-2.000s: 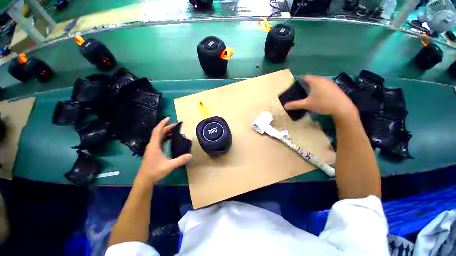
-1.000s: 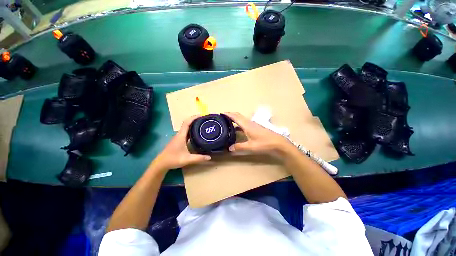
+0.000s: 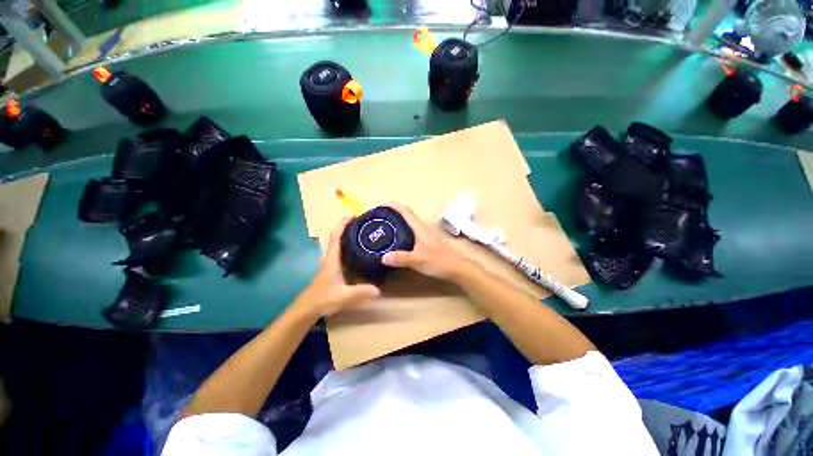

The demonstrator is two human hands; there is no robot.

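A black portable speaker stands on the cardboard pad, its round badge face up and an orange strap lying beyond it. My left hand holds its left side. My right hand holds its right side, with the thumb over the front edge near the badge. Any shell piece under my fingers cannot be told apart from the black body. The mallet, its head wrapped in white, lies on the pad to the right, with the handle end past the pad's edge.
Heaps of black shell pieces lie left and right on the green bench. Waiting speakers with orange loops stand along the far strip. A pale label strip is near the left heap. Blue crates are at lower right.
Both hands came in from the sides with black shell pieces to the speaker. Since then, my right thumb has moved onto its front top edge. The far speakers have shifted left in view.
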